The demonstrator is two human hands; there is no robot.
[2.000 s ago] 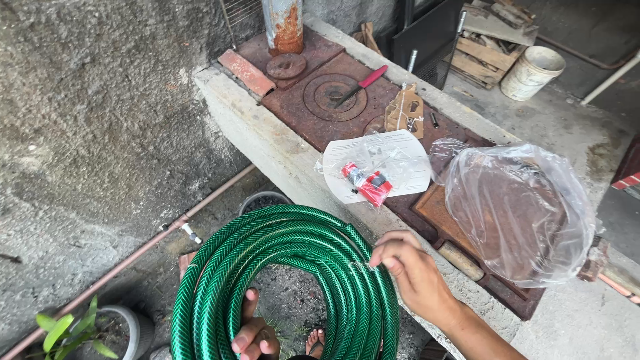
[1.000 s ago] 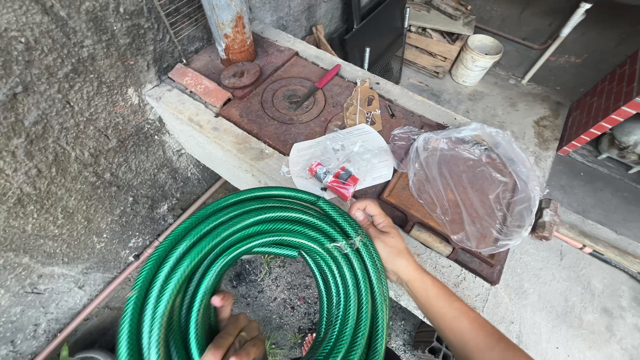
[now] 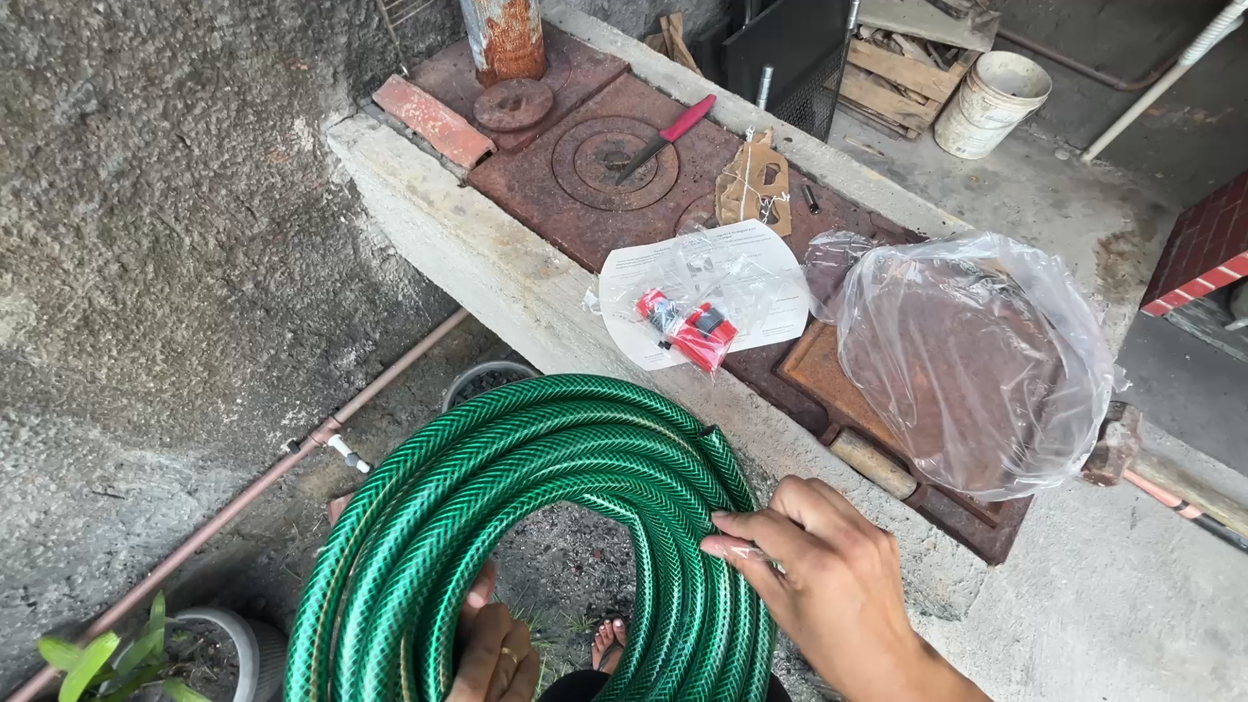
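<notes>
A coil of green braided garden hose (image 3: 526, 439) fills the lower middle of the view, one cut end lying at its upper right. My left hand (image 3: 492, 643) grips the coil from inside its lower left, fingers partly hidden by the hose. At the right side of the coil, my right hand (image 3: 829, 575) pinches a bit of clear tie or plastic between thumb and forefinger. Beyond the coil, red and grey hose fittings in a clear bag (image 3: 687, 327) rest on a printed paper sheet (image 3: 634, 268). A red-handled knife (image 3: 668, 136) lies on the iron stove top (image 3: 526, 205).
A large clear plastic bag (image 3: 965, 361) covers the stove's right part, beside a wooden handle (image 3: 873, 463). Torn cardboard (image 3: 753, 185) lies near the knife. A pink pipe (image 3: 253, 483) runs along the wall at left, above a potted plant (image 3: 97, 663). A white bucket (image 3: 992, 102) stands behind.
My right hand has moved down along the right side of the coil from near its upper edge. My left hand keeps its hold on the coil.
</notes>
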